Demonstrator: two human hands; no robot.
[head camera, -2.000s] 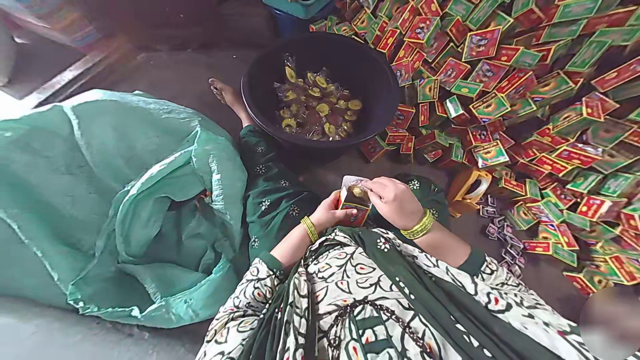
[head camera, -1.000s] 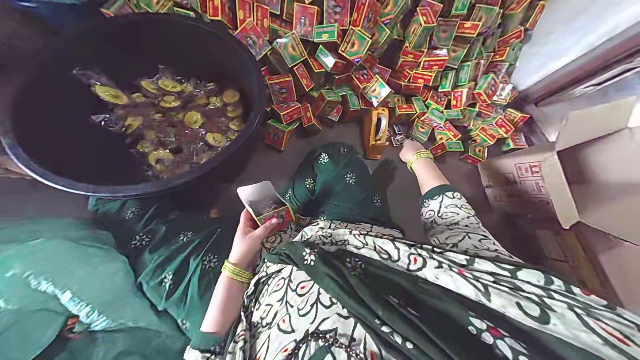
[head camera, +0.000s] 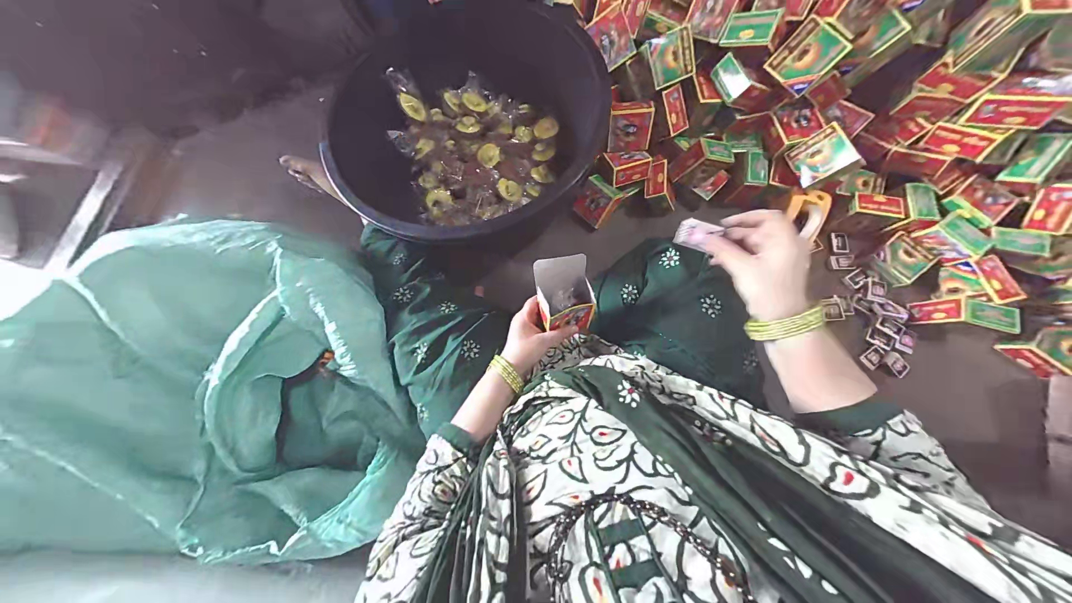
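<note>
My left hand (head camera: 536, 337) holds a small red and yellow carton (head camera: 568, 295) upright above my lap, its pale top flap raised and a clear plastic wrapping showing inside. To the right, my right hand (head camera: 766, 255) pinches a small flat pinkish-white packet (head camera: 698, 235) between thumb and fingers, above my knee. Similar small packets (head camera: 886, 322) lie scattered on the floor beyond my right wrist. A yellow-orange tool or holder (head camera: 808, 216), partly hidden by my right hand, stands beside them; its exact kind I cannot tell.
A black tub (head camera: 360, 188) ahead holds yellow-topped items in clear plastic (head camera: 490, 155). Many red and green cartons (head camera: 930, 142) cover the floor at the upper right. A large green sack (head camera: 167, 360) lies open at the left, beside my leg. A bare foot (head camera: 308, 174) shows by the tub.
My right hand was down at the small packets a second ago; it has come back toward the carton with one packet. The left hand still holds the carton. The view has swung left.
</note>
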